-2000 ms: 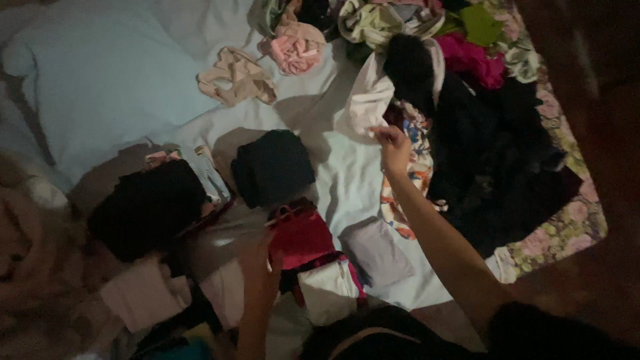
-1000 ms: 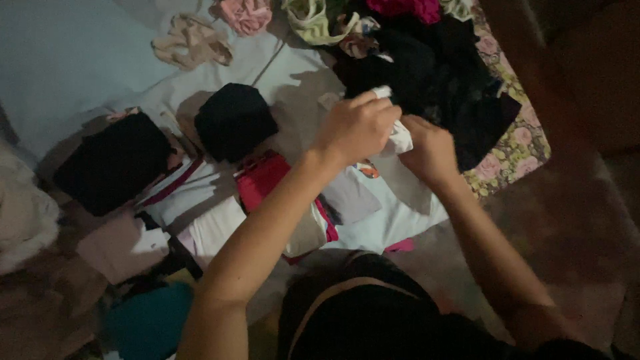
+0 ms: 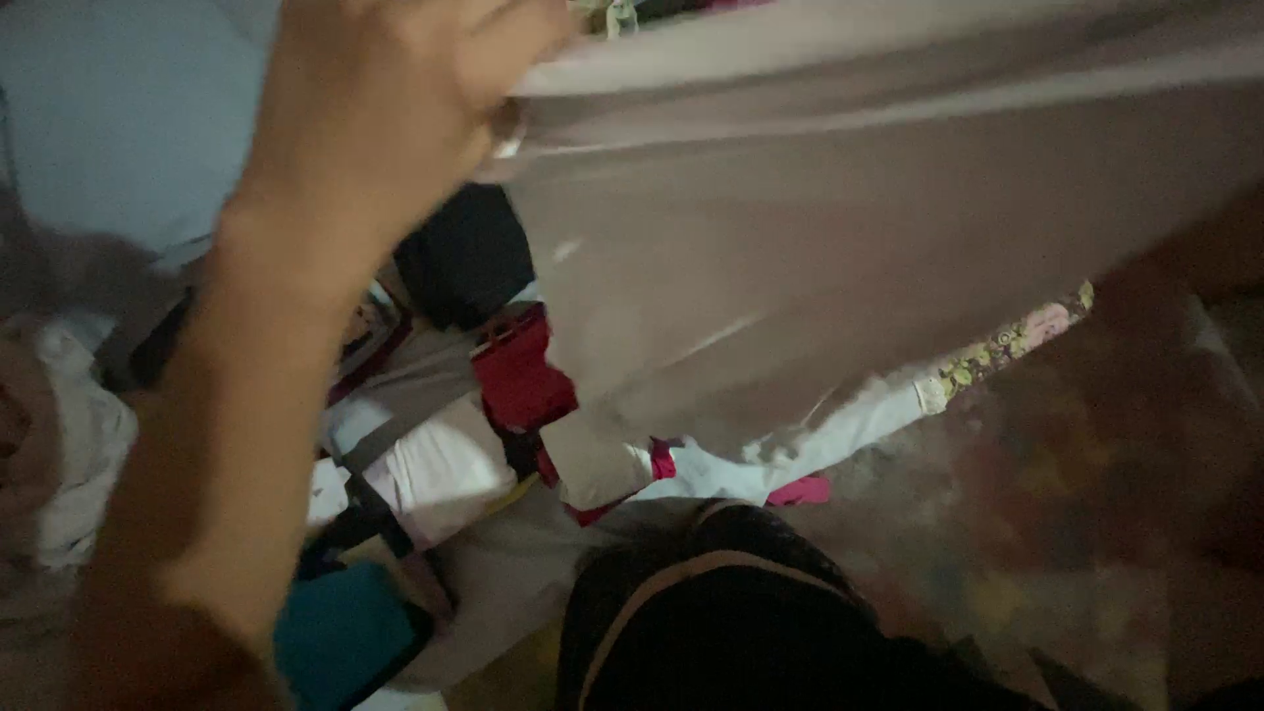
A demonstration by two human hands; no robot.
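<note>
A pale, thin cloth garment (image 3: 790, 237) is stretched out across the upper right, close to the camera. My left hand (image 3: 395, 99), blurred, grips its upper left edge. My right hand is out of view; the cloth runs off the right edge of the picture. Beneath and left of the cloth lie a folded black garment (image 3: 469, 257), a folded red garment (image 3: 525, 370) and a folded beige garment (image 3: 597, 459). A folded whitish garment (image 3: 439, 469) and a folded teal garment (image 3: 351, 632) lie nearer my forearm.
A light-coloured sheet (image 3: 721, 474) covers the bed, with a floral mattress edge (image 3: 1017, 341) at right. Crumpled pale cloth (image 3: 84, 444) lies at far left, below a light blue pillow-like thing (image 3: 118, 118). Dark floor (image 3: 987, 553) shows at lower right.
The pale cloth, bunched between both hands a second ago, is now spread wide. My left hand has come up nearer the camera, and my right hand has left the view.
</note>
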